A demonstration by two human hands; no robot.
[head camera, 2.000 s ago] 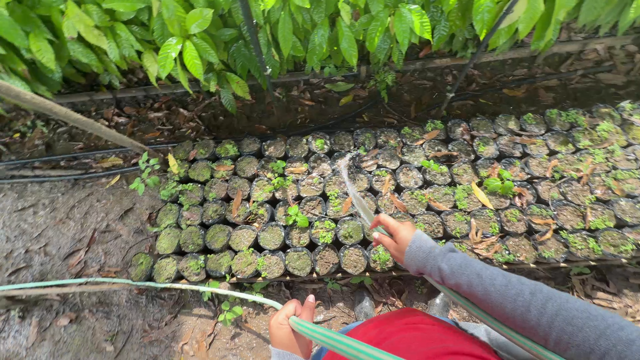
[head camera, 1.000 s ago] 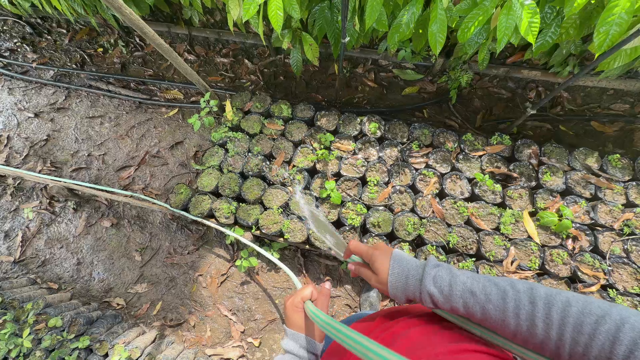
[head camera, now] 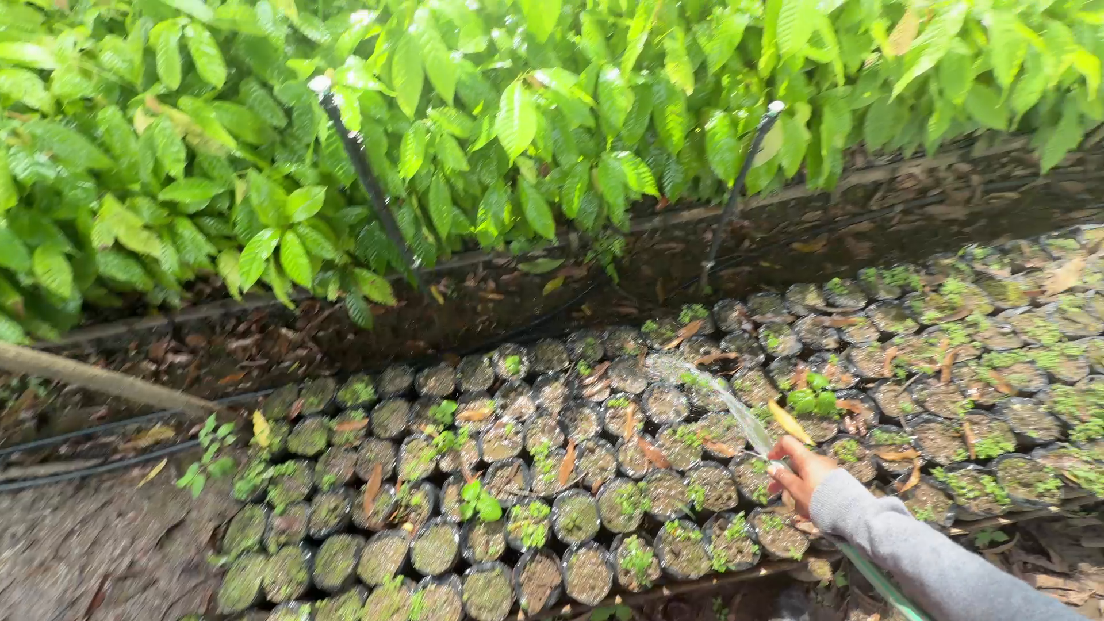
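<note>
My right hand [head camera: 800, 473], in a grey sleeve, holds the end of a green garden hose [head camera: 878, 580] over the bed. Water [head camera: 720, 395] sprays from it up and to the left onto black nursery bags filled with soil [head camera: 664, 404]. Small green weeds and dry brown leaves lie or grow on many of the bags. A yellow leaf [head camera: 789, 423] lies just above the hand. The hose runs back under the forearm to the bottom edge. My left hand is out of view.
Dense leafy seedlings [head camera: 517, 121] stand behind the bed. Two black stakes [head camera: 371, 177] [head camera: 740, 185] with white tops rise in front of them. At the left are a wooden pole [head camera: 103, 376], black pipes [head camera: 95, 464] along the ground and bare wet soil [head camera: 103, 543].
The view has swung up and to the right. My left hand and its length of hose have left the frame. The water now falls farther right along the bed.
</note>
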